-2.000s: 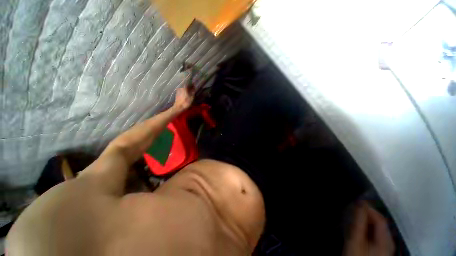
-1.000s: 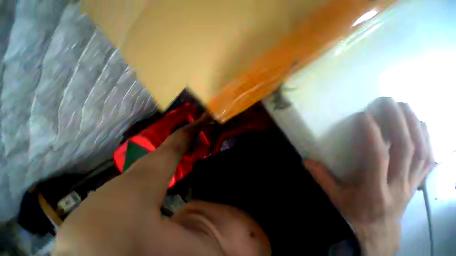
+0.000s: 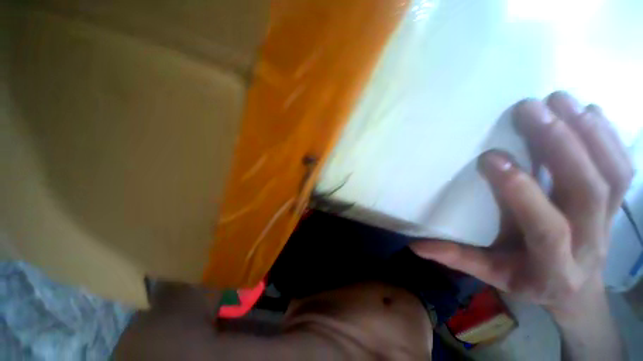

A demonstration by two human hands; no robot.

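Note:
My right hand (image 3: 557, 204) rests at the near edge of the white table (image 3: 423, 155), fingers apart on the top and thumb along the edge; it holds nothing that I can see. My left hand is hidden; only part of my left arm shows at the lower left, passing below the cardboard extension (image 3: 127, 141). Orange-brown tape (image 3: 292, 127) joins the cardboard to the table. No cloth piece can be made out in either hand.
The red stool (image 3: 243, 302) shows partly below the cardboard. A red and yellow object (image 3: 483, 317) is low at the right. Quilted silver-grey covering (image 3: 49, 317) is at lower left. A small blue thing (image 3: 637, 265) lies at the right rim. Glare whitens the upper right.
The view has moved closer to the cardboard and table. My left hand, earlier by the red stool, is now hidden. My right hand came onto the table and stays at its edge.

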